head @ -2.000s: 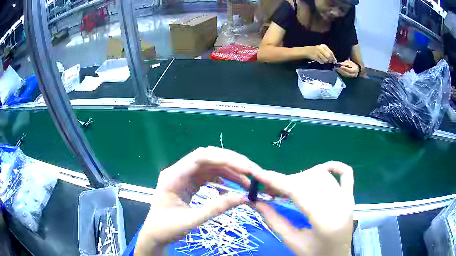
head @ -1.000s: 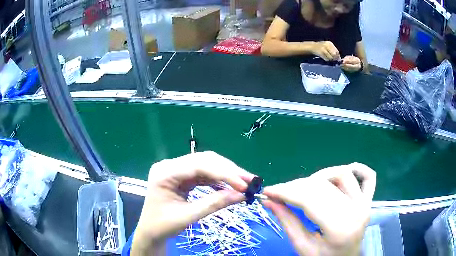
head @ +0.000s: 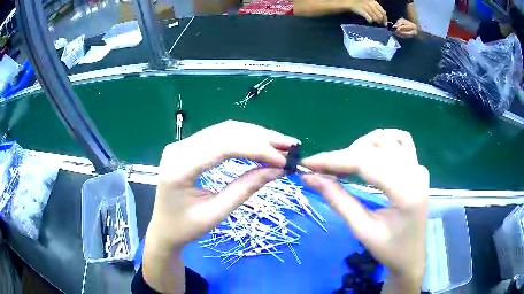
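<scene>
My left hand point(head: 210, 181) pinches a small black housing point(head: 293, 158) between finger and thumb above the blue tray point(head: 322, 261). My right hand point(head: 373, 192) is just right of the housing, its thumb and forefinger pinched on a thin pale lead end point(head: 304, 169) at the housing's side. How far the lead sits in the housing is hidden by the fingertips. White lead wires point(head: 258, 221) lie heaped in the tray below. Loose black housings point(head: 361, 271) lie at the tray's near right, beside my right wrist.
Two wired assemblies, one upright point(head: 180, 118) and one slanted point(head: 253, 92), lie on the green belt point(head: 126, 109). Clear tubs stand left point(head: 109, 215) and right point(head: 454, 247). A metal post point(head: 57, 86) rises at left. Across the belt are a coworker's hands point(head: 405, 27), a tub point(head: 370, 43) and bagged parts point(head: 482, 72).
The view has tilted down, showing more tray and the loose housings. The belt assemblies have shifted left. Both hands stay at the black housing, which has changed its tilt slightly.
</scene>
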